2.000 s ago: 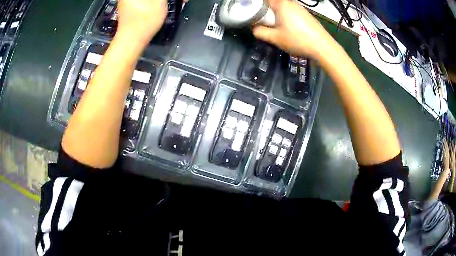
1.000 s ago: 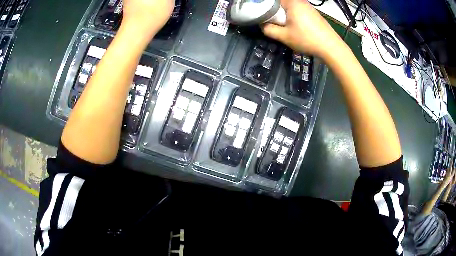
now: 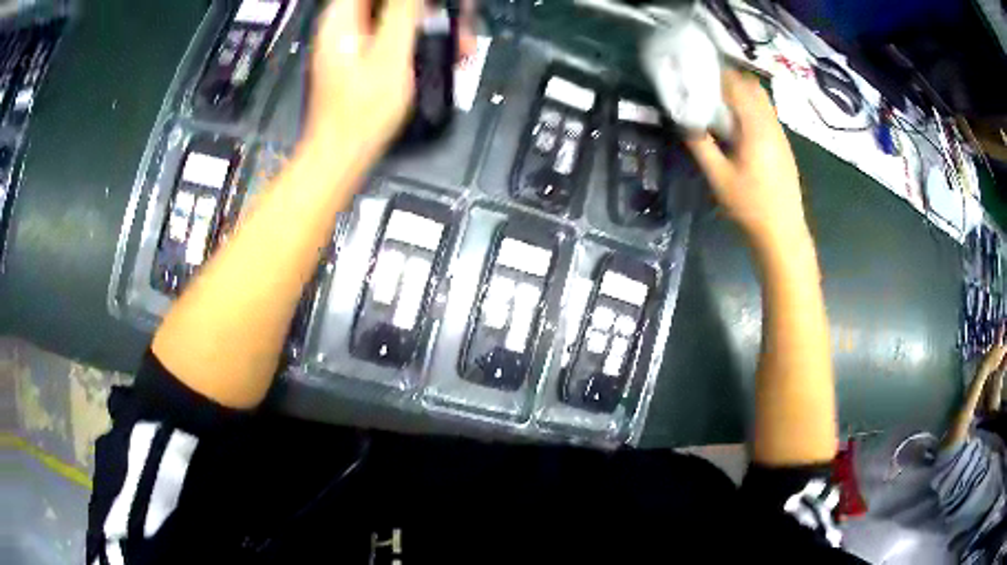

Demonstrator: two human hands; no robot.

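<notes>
A clear blister tray [image 3: 426, 385] lies in front of me with black handsets [image 3: 403, 281] in its pockets, each with a white label at its far end. My left hand [image 3: 364, 83] is over the tray's far row and holds a black handset [image 3: 434, 72], blurred, by its side. A white paper slip [image 3: 469, 72] shows just right of it, partly hidden. My right hand [image 3: 754, 149] grips the white-grey barcode scanner [image 3: 685, 72], blurred, above the tray's far right corner. My left forearm hides part of the near row.
A dark green mat [image 3: 762, 320] lies under the tray. Cables [image 3: 845, 88] lie on the white strip at the far right. Another tray of black units [image 3: 20, 83] is at the far left. Another person's arm [image 3: 977, 386] shows at the right edge, and a red stool [image 3: 849, 480] below.
My left hand has moved right and now shows a handset in it. My right hand has moved right and nearer with the scanner, uncovering handsets in the far row. The view has shifted slightly.
</notes>
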